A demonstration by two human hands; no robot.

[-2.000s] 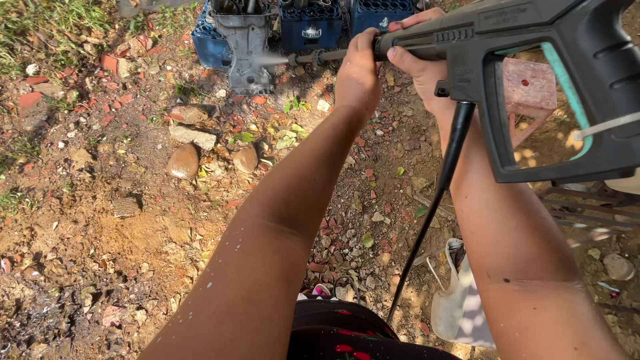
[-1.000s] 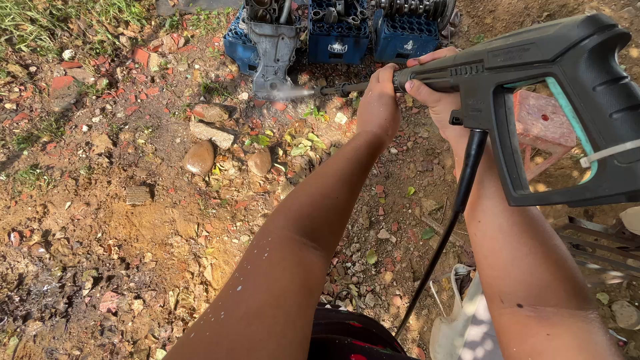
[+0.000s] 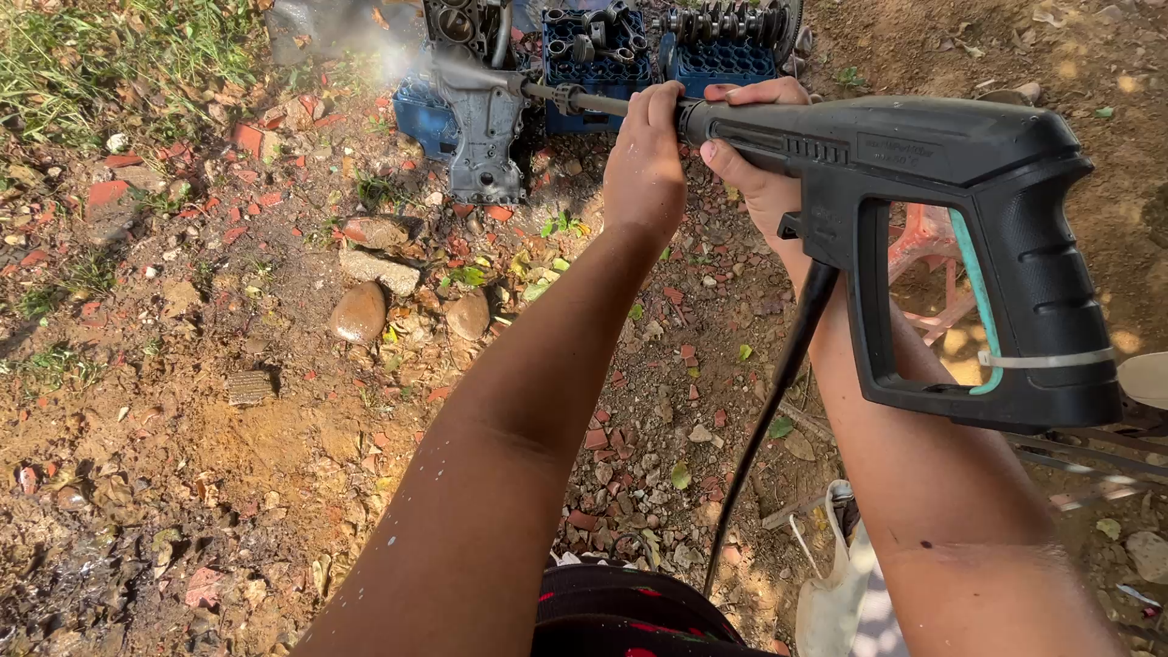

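Note:
A black pressure washer gun (image 3: 912, 146) points to the upper left, a pale cable tie around its grip and teal trigger. My left hand (image 3: 650, 155) is closed on the front end of the gun, where the metal lance (image 3: 584, 100) begins. My right hand (image 3: 762, 169) holds the gun's forward body from behind and below, its thumb on the near side. Spray (image 3: 401, 59) leaves the tip over a grey metal engine casing (image 3: 484, 132), which stands against an engine block (image 3: 456, 23). The black hose (image 3: 771, 420) hangs down from the gun.
Blue plastic crates (image 3: 598, 82) hold pistons with connecting rods (image 3: 598, 36) and a crankshaft (image 3: 725, 20). Rounded stones (image 3: 359, 313), brick shards and grass lie on the wet ground at the left. A pinkish stool (image 3: 922, 242) is behind the gun; a whitish bag-like item (image 3: 835, 584) lies below.
The lance tip has moved from the lower part of the casing to its upper part, and the spray now spreads farther to the upper left. Both hands keep hold of the gun.

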